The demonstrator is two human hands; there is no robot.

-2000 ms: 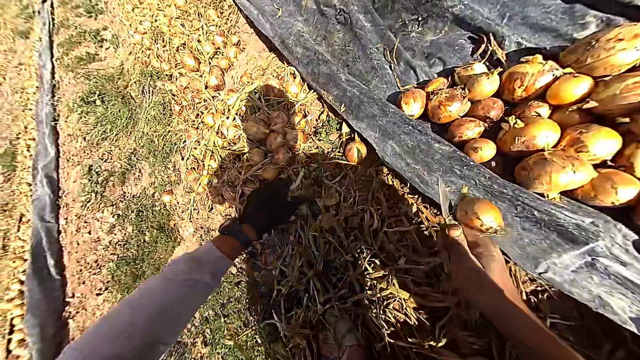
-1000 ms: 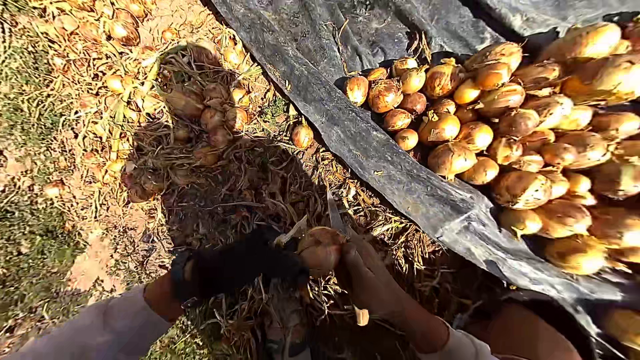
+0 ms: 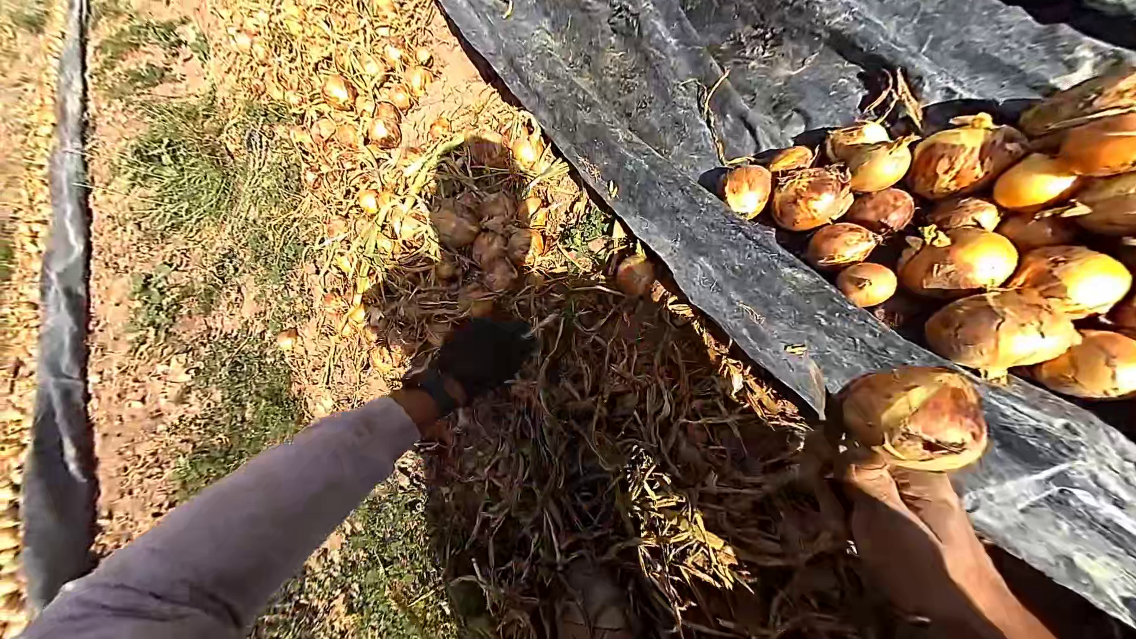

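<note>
My left hand (image 3: 484,357), in a dark glove, reaches over dry onion tops just below a shaded clump of onions (image 3: 488,235); its fingers are too dark to read. At the right, my bare right hand (image 3: 874,479) holds a large yellow onion (image 3: 914,417) over the edge of a dark plastic sheet. A blade (image 3: 816,386), seemingly a knife's, points up beside that onion; its handle is hidden. One onion (image 3: 635,275) lies by the sheet's edge, between the hands.
Many trimmed onions (image 3: 958,262) are heaped on the dark plastic sheet (image 3: 710,257) at the right. Dry stalks (image 3: 621,461) cover the ground between my arms. More onions with tops lie at the upper left, beside grass, and another dark strip (image 3: 58,355) runs down the far left.
My hands were together at an onion one second ago and are now apart. The left has moved to the clump, the right, with an onion, to the sheet. The view has shifted.
</note>
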